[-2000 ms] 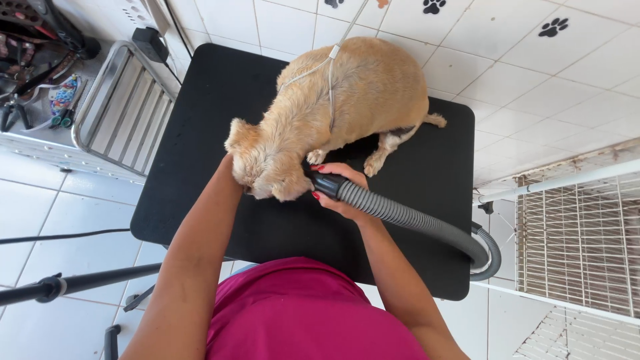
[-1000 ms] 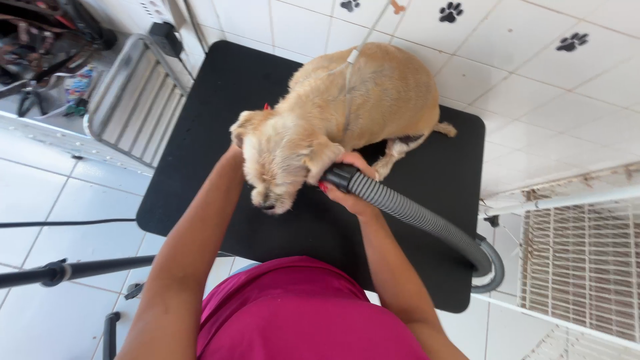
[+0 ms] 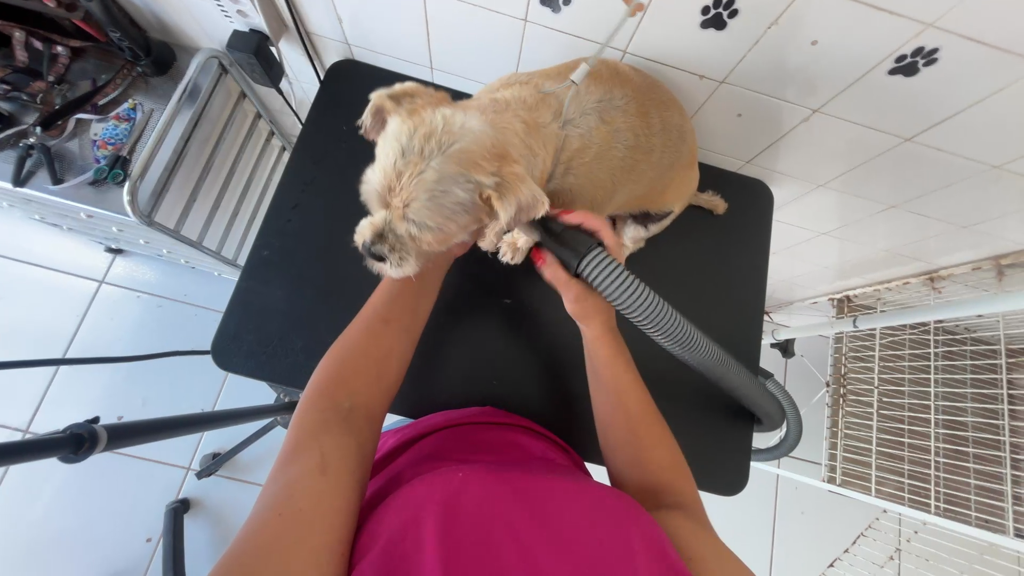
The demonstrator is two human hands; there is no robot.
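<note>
A small tan dog [image 3: 616, 136] is on a black grooming table [image 3: 496, 344], its head turned to the left and down. A thin pale loop and cord [image 3: 578, 76] runs round its neck or shoulders. My right hand [image 3: 584, 276] holds the black nozzle [image 3: 566, 244] of a grey ribbed dryer hose [image 3: 672, 328], its tip close to the dog's front paw [image 3: 516, 246]. My left hand [image 3: 462, 248] is under the dog's head and chest, mostly hidden by fur, so its grip does not show. The hose curves over the table's right edge.
White tiles with paw-print decals [image 3: 912, 62] rise behind the table. At the left are a metal slatted rack [image 3: 212, 160] and a shelf with scissors [image 3: 110, 170], clippers or pliers and straps. A black pole [image 3: 144, 432] crosses the lower left. White wire cages [image 3: 928, 408] stand at the right.
The dog's head has lifted and turned left, showing its face. My left hand has moved from beside its head to beneath it. My right hand still holds the nozzle.
</note>
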